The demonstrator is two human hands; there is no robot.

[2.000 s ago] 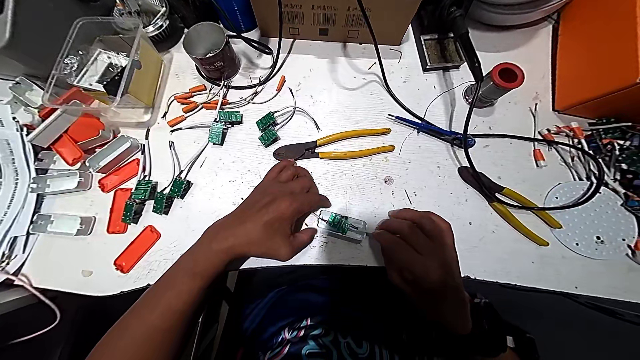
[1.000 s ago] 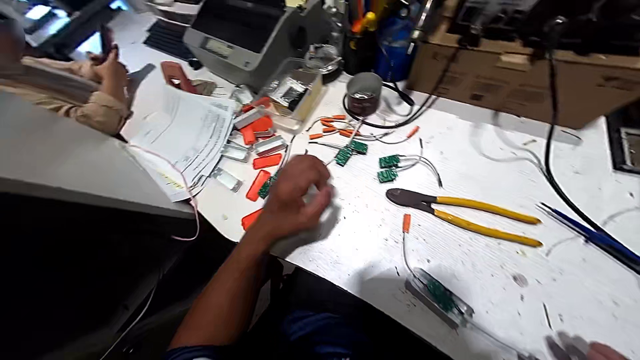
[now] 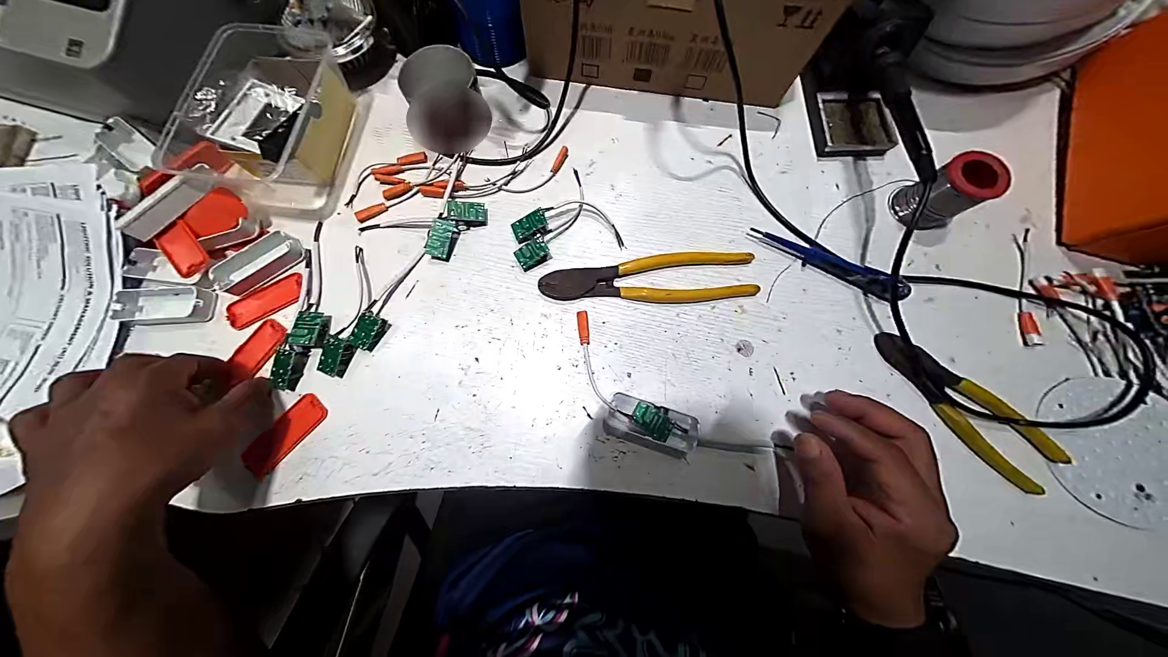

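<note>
A clear plastic housing [image 3: 677, 445] lies near the table's front edge, a small green circuit board [image 3: 653, 419] inside it. From its left end a white wire runs up to an orange connector [image 3: 583, 327]; another wire leaves its right end toward my right hand [image 3: 867, 493]. That hand's fingers are slightly spread at the wire's end; whether they pinch it is unclear. My left hand [image 3: 137, 429] is at the far left, fingertips by an orange plastic cover [image 3: 258, 352]; its grip cannot be made out. Another orange cover [image 3: 286, 436] lies beside it, near several green boards [image 3: 337, 355].
Yellow-handled cutters [image 3: 684, 278] lie behind the housing, more cutters [image 3: 999, 429] at right under a black cable. A solder spool [image 3: 976, 182], blue tweezers [image 3: 830, 265], a cardboard box [image 3: 675, 55], a clear tub [image 3: 319, 182] and printed papers [image 3: 55, 283] surround the work area.
My left hand has left the housing, where it was two seconds ago, and is now at the orange covers on the left. The view swung left and came back.
</note>
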